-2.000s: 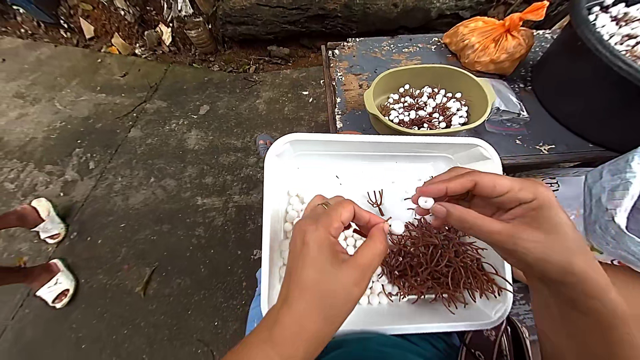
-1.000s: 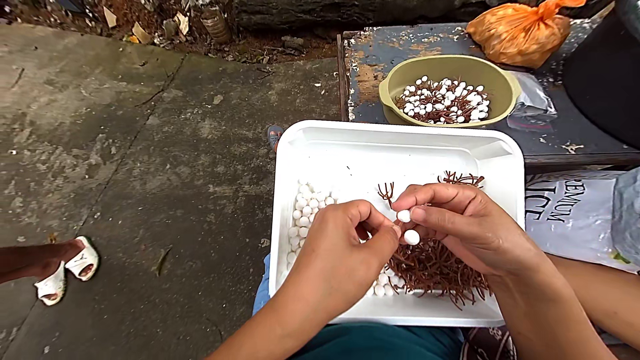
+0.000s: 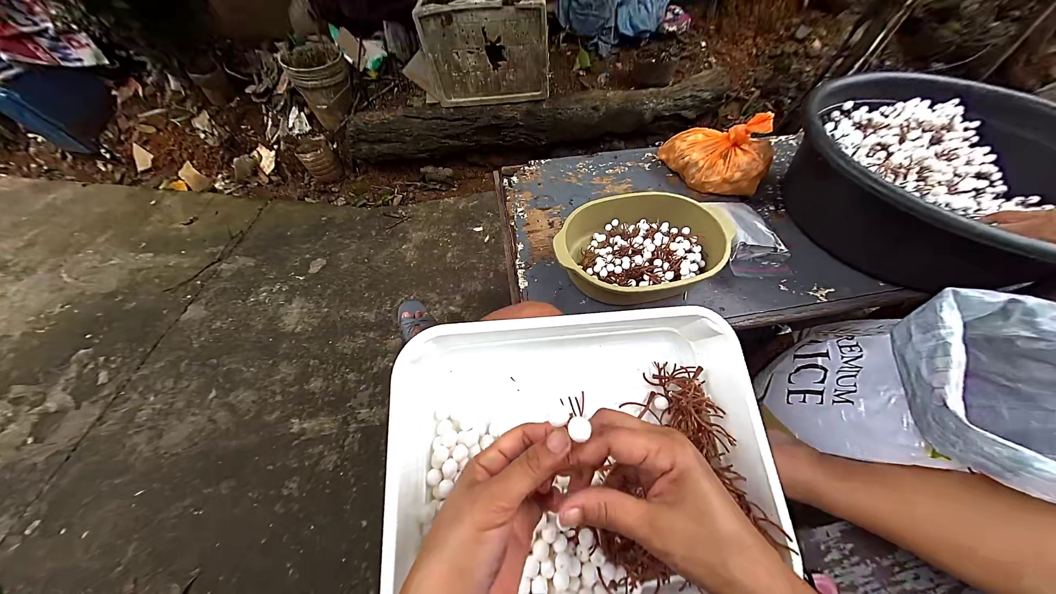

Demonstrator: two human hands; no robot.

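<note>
Over a white plastic tray (image 3: 544,338), my left hand (image 3: 499,503) and my right hand (image 3: 652,495) meet at the fingertips. Between them is a brown branched stem piece (image 3: 577,406) with a white ball (image 3: 579,428) on it; a second white ball touches my left fingertips. The left thumb and forefinger pinch the piece, and my right fingers close in on its other side. Loose white balls (image 3: 450,454) lie in the tray at the left and below my hands. A heap of brown stems (image 3: 697,412) fills the tray's right side, partly hidden by my right hand.
An olive oval basin (image 3: 569,247) of stems with white balls stands on a worn table (image 3: 544,186), beside an orange plastic bag (image 3: 718,157). At the right are a large black tub (image 3: 891,206) of similar pieces, another person's hand (image 3: 1023,224) and arm, and a white printed sack (image 3: 866,396).
The view has tilted up, showing more of the yard and the black tub. My hands have come together around the stem, which two seconds ago stood between them.
</note>
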